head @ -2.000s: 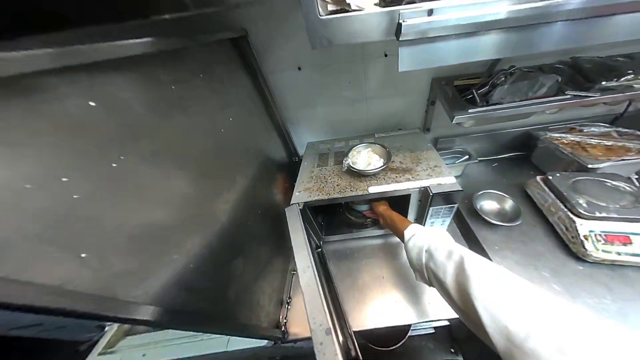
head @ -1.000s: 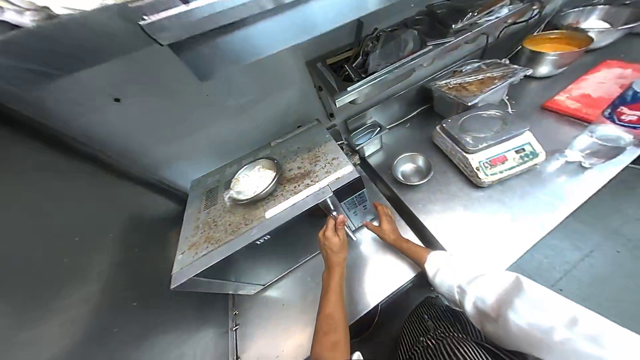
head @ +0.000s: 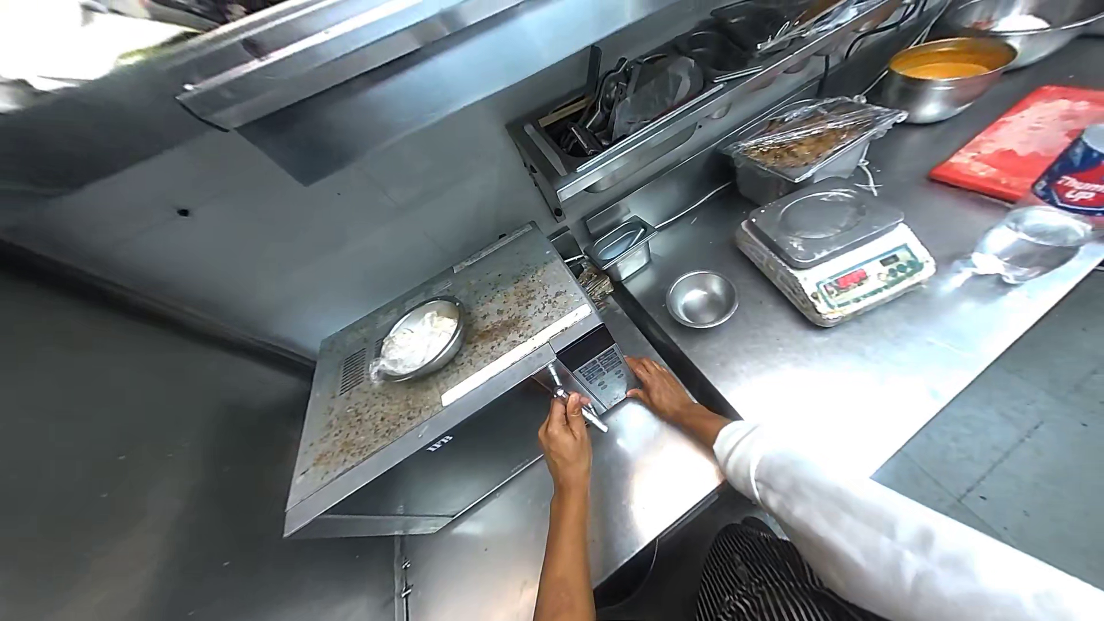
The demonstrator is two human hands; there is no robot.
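Observation:
A microwave oven (head: 509,319) with a rusty, speckled top stands on the steel counter, its door closed. My left hand (head: 567,431) is at the door's metal handle (head: 593,418), its fingers around the upper part. My right hand (head: 660,388) rests against the right side of the front, beside the keypad (head: 602,373), with thumb and fingers apart and holding nothing. On top of the oven sits a steel bowl (head: 453,338) with a white, plastic-wrapped content (head: 417,341). The inside of the oven is hidden.
To the right are a small steel bowl (head: 702,299), a digital scale (head: 835,250), a film-covered steel container (head: 802,142), a pot of orange liquid (head: 944,73), a red cutting board (head: 1026,138) and a plastic bottle (head: 1035,233). A utensil rack (head: 630,159) hangs on the wall.
Two seconds ago the microwave door was open and a hand reached inside; now it is closed. My left hand has come into view at the handle. The view has swung right.

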